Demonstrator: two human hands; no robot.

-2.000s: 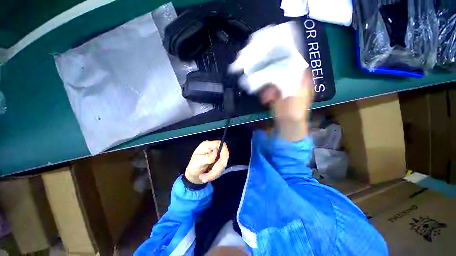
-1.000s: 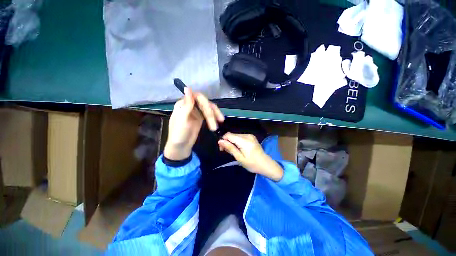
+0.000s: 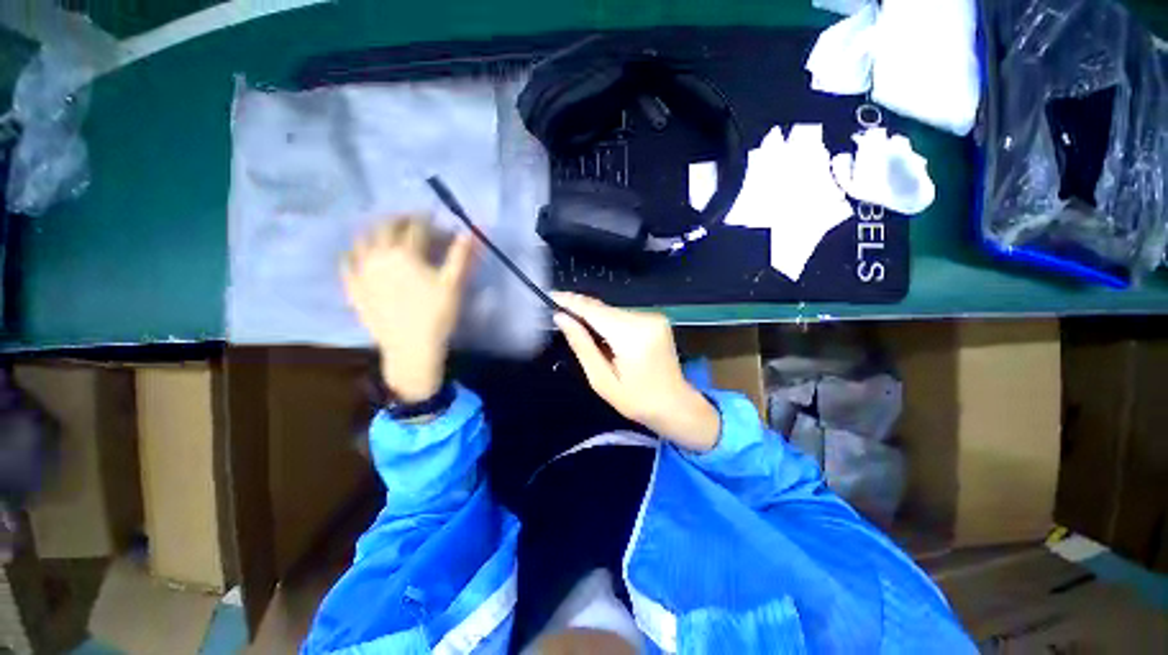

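Observation:
My right hand point(image 3: 629, 363) holds a thin black boom mic point(image 3: 502, 259) by its lower end. The mic slants up and left over the frosted poly bag point(image 3: 320, 166), its thicker tip at the upper left. My left hand point(image 3: 407, 294) is blurred over the bag, fingers spread, beside the mic; it seems to hold nothing. Black over-ear headphones point(image 3: 592, 215) lie on the black mat point(image 3: 692, 275), their left-hand cups against or over the bag's right edge.
White cloth scraps point(image 3: 788, 198) lie on the mat by the lettering. A folded white cloth point(image 3: 925, 64) is at the upper right. Plastic-wrapped black items sit in a blue tray point(image 3: 1057, 262). Crinkled clear plastic point(image 3: 51, 122) is at the far left. Open cartons point(image 3: 1005, 435) stand below the bench edge.
The white cloth has left my right hand. Since one second ago, my left hand has let go of the mic and moved left; my right hand now holds the mic alone.

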